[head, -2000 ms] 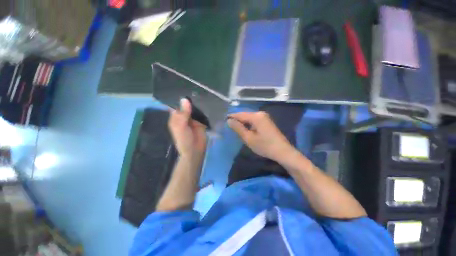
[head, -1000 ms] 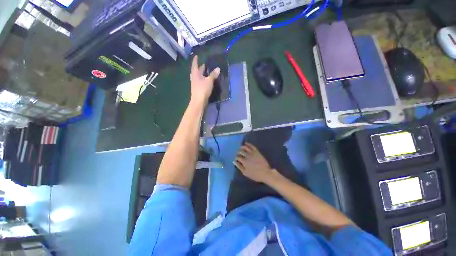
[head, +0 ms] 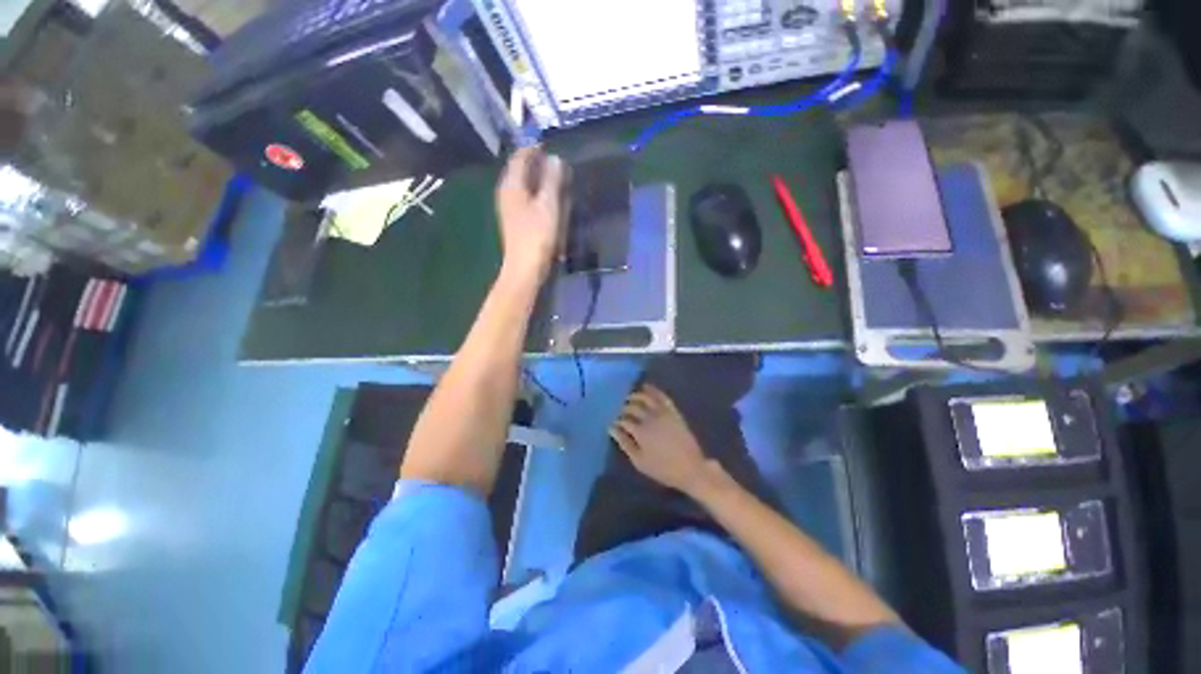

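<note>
A dark phone (head: 598, 213) lies on the left blue-violet coupling plate (head: 645, 263), with a thin black cable (head: 581, 329) at its near end. My left hand (head: 531, 211) is at the phone's left edge, fingers curled and slightly blurred; whether it touches the phone is unclear. A mauve phone (head: 896, 191) lies on the right coupling plate (head: 981, 263) with a black cable (head: 927, 310) at its near end. My right hand (head: 659, 437) rests empty on my dark-clothed thigh, fingers slightly apart.
A black mouse (head: 726, 229) and a red pen (head: 802, 232) lie between the plates. The tester (head: 777, 40) with blue cables stands behind. Another mouse (head: 1050, 257) is at right. Phones sit in the right tray (head: 922, 507); a black tray (head: 375, 454) is at left.
The dark phone has gone from my hands onto the left plate. My left hand has since slid off its top to its left edge. My right hand has dropped to my thigh.
</note>
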